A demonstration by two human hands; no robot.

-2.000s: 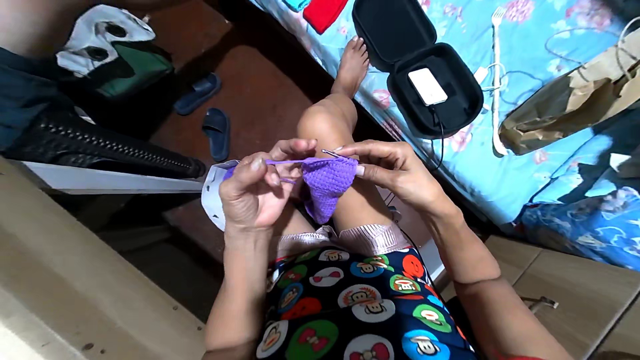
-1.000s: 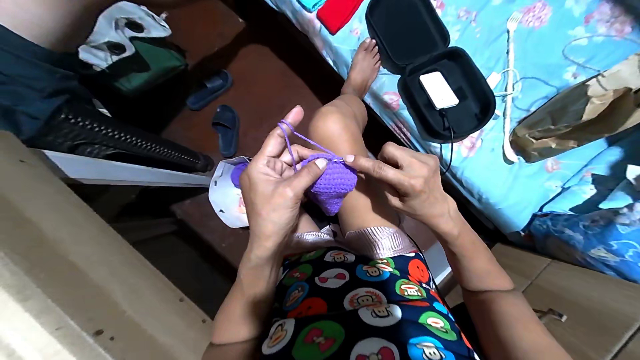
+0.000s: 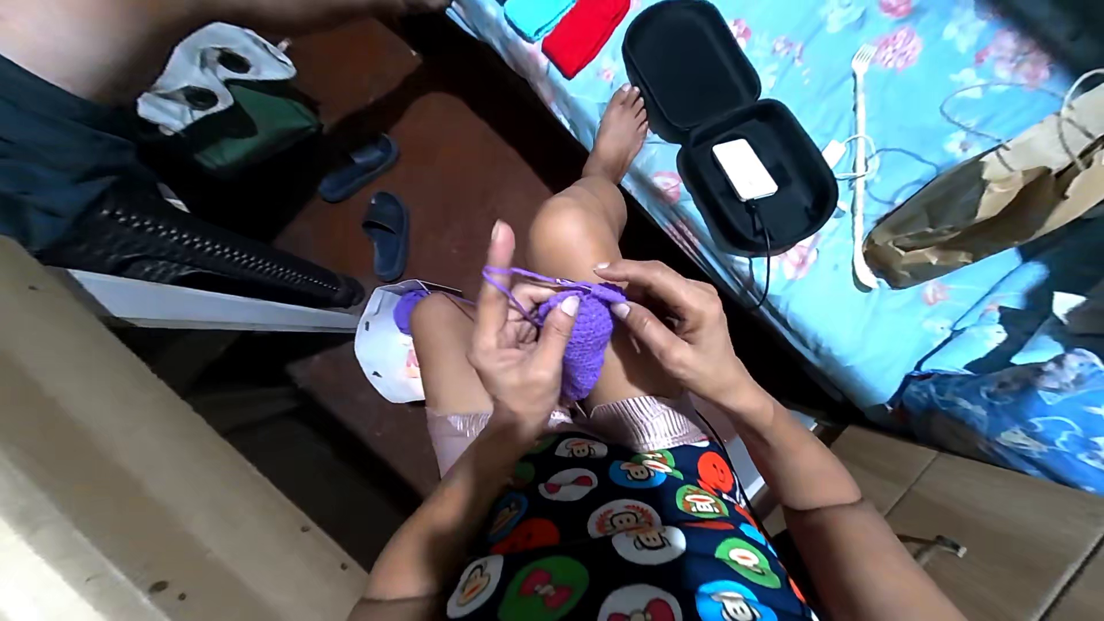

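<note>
A purple crocheted piece [image 3: 588, 349] hangs between my hands above my lap. My left hand [image 3: 522, 349] pinches its upper left edge between thumb and fingers, its index finger raised with purple yarn [image 3: 517, 272] looped round it. At the upper right edge, my right hand [image 3: 677, 323] has thumb and fingers on the work; a thin hook seems to lie there, mostly hidden. Beside my knee, a purple yarn ball [image 3: 409, 310] sits in a white container [image 3: 384, 358].
On the flowered bed [image 3: 957, 319] lie an open black case [image 3: 759, 228] with a white power bank [image 3: 745, 170], a back scratcher [image 3: 859, 172], a brown paper bag [image 3: 949, 224] and folded red cloth [image 3: 586, 36]. Slippers [image 3: 385, 235] lie on the floor. Another person's leg is at left.
My left index finger has risen and straightened, with the yarn still round it. My right fingers, earlier bent close over the work's edge, are now more spread. The piece remains between both hands.
</note>
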